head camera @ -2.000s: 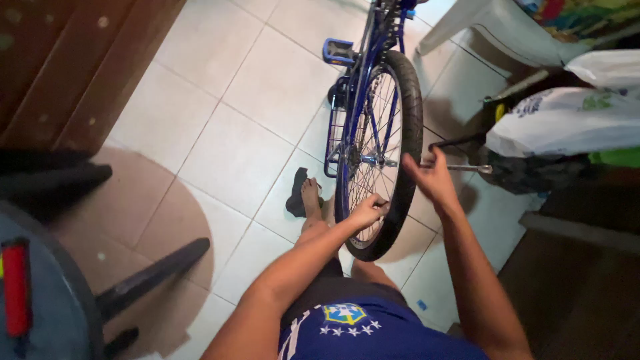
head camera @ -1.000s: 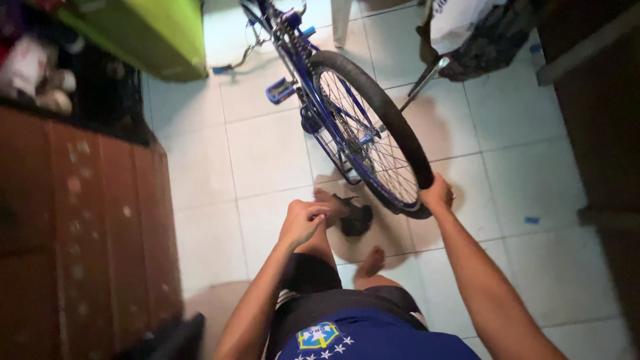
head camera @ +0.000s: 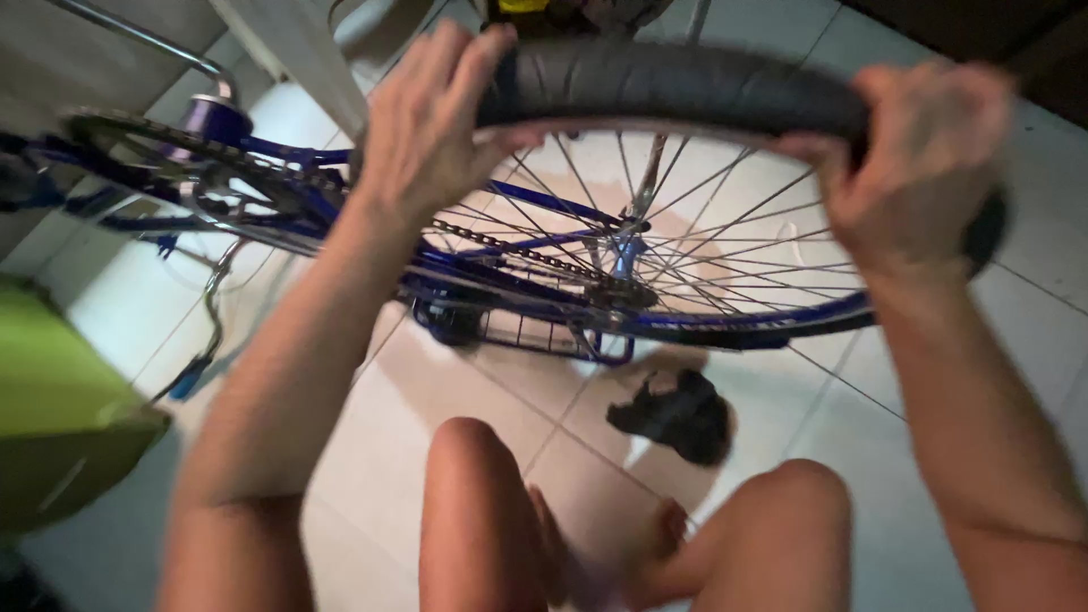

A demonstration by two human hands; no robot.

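A blue bicycle lies over on the tiled floor with its spoked rear wheel [head camera: 731, 221] toward me. My left hand [head camera: 433, 119] grips the black rubber tire [head camera: 671, 81] at the left of its upper arc, thumb at the inner edge. At the right of the same arc my right hand [head camera: 926, 161], blurred, is closed around the tire, its thumb also at the inner side. Between the hands, a stretch of tire and rim shows. Below them are the hub and rear sprocket [head camera: 625, 293], with the bicycle chain [head camera: 518, 251] running left from there.
A dark sandal [head camera: 676, 416] lies on the tiles below the wheel, close to my knees and feet. A green container or bag [head camera: 59, 399] stands at the left. A pale furniture leg [head camera: 289, 59] is behind the frame at the upper left. The handlebar grip [head camera: 187, 378] rests low at left.
My left hand, off the wheel one second ago, now holds the tire. My right hand is still on the tire. The view has come much closer to the wheel and turned.
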